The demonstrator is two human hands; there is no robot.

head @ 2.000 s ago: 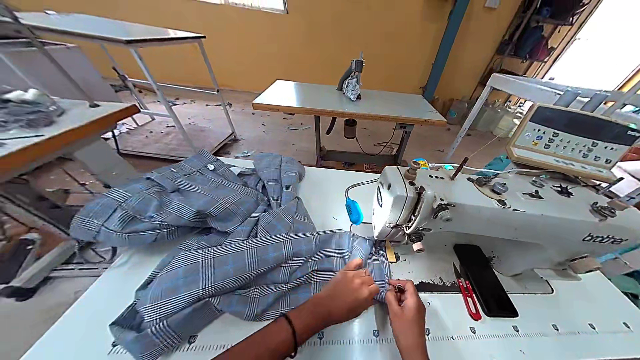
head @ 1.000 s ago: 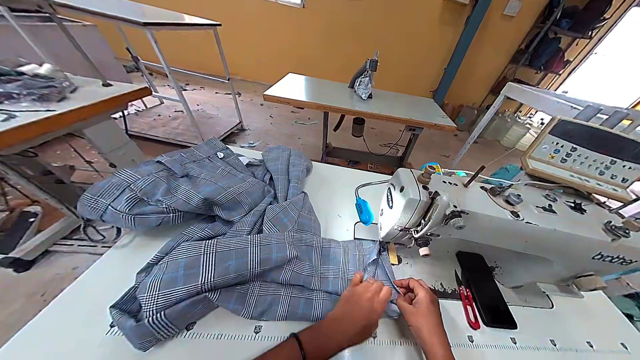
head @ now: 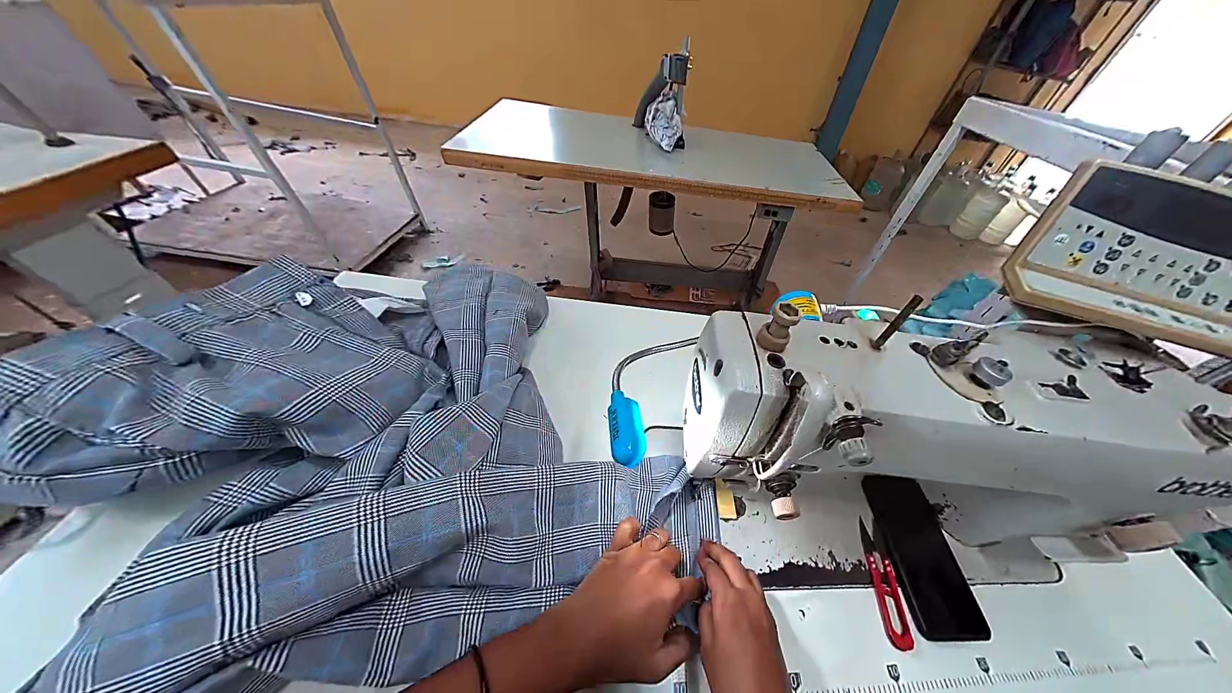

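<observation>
Grey plaid trousers [head: 318,520] lie bunched over the left of the sewing table, one leg's hem end running under the needle area of a white Brother sewing machine [head: 751,395]. My left hand [head: 630,606], a ring on one finger and a dark band at the wrist, grips the folded fabric edge just in front of the presser foot area. Close beside it, my right hand [head: 736,616] pinches the same edge between thumb and fingers. The needle and foot are mostly hidden by the machine head and cloth.
Red-handled thread snips [head: 890,597] and a black phone [head: 924,558] lie right of my hands. A blue lamp [head: 625,428] hangs beside the machine head. The control panel [head: 1131,255] stands at the right. Another sewing table [head: 616,154] is behind.
Both hands remain on the hem by the needle area, with small shifts of the fingers along the folded edge. The bulk of the trousers lies much as before.
</observation>
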